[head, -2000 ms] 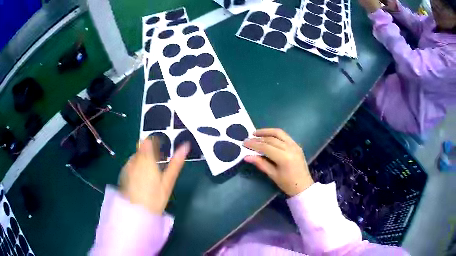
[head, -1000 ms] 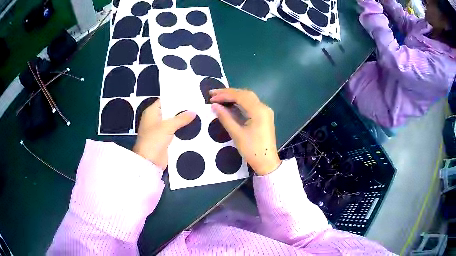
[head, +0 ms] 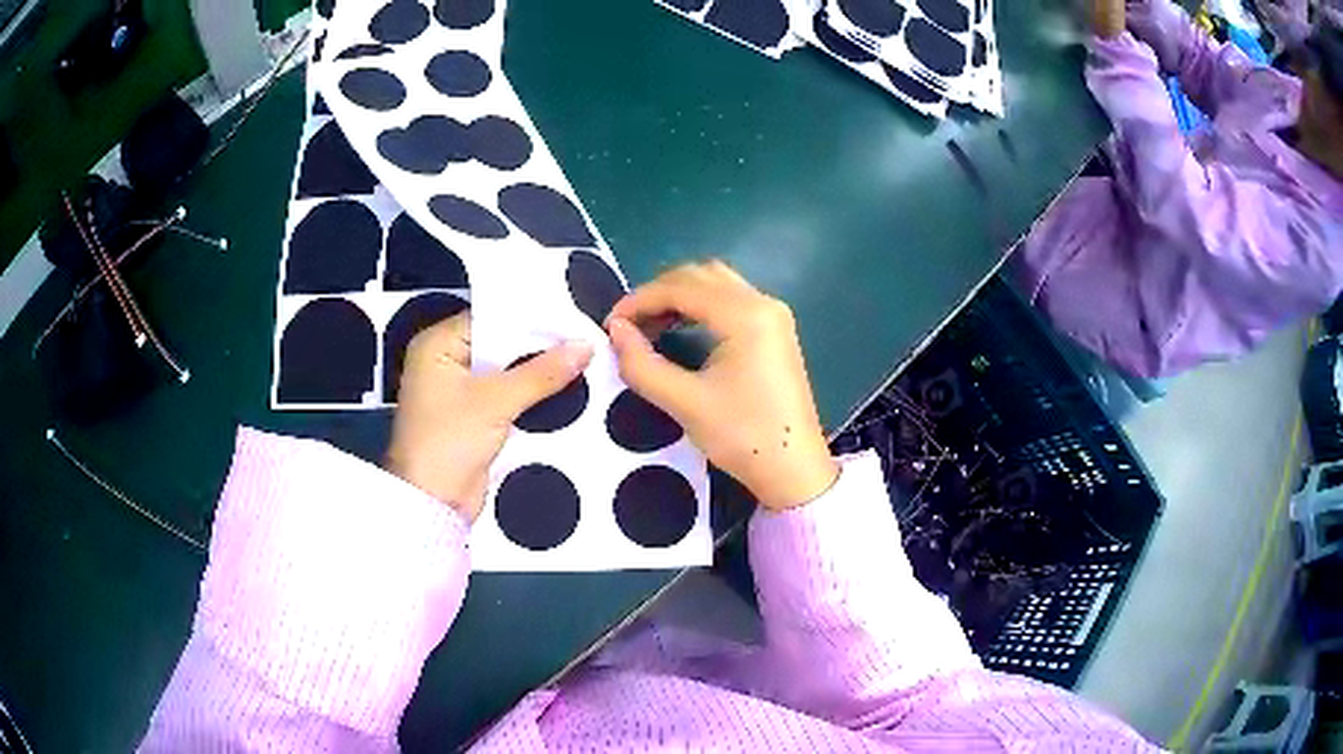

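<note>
A long white sheet of black round pads point(head: 510, 327) lies in front of me, its near end flat at the table edge and its middle bent. Some of its pads are joined in pairs. My left hand point(head: 479, 395) grips the sheet's left side, thumb on top beside a round pad. My right hand point(head: 722, 376) pinches at the sheet's right edge, fingertips at a dark pad; whether the pad is lifted cannot be told. A sheet of arch-shaped pads point(head: 330, 351) lies partly under the round-pad sheet and my left hand.
Black blower fans point(head: 103, 332) with trailing leads lie at the left. More pad sheets point(head: 925, 56) lie at the back. A dark crate point(head: 1031, 516) with fans and wires stands right of the dark green tabletop point(head: 766, 162). A person in pink point(head: 1164, 221) sits at the right.
Since two seconds ago, my left hand has taken hold of the sheet and my right hand has moved up its right edge. In the last second the sheet's far part has swung left and bent.
</note>
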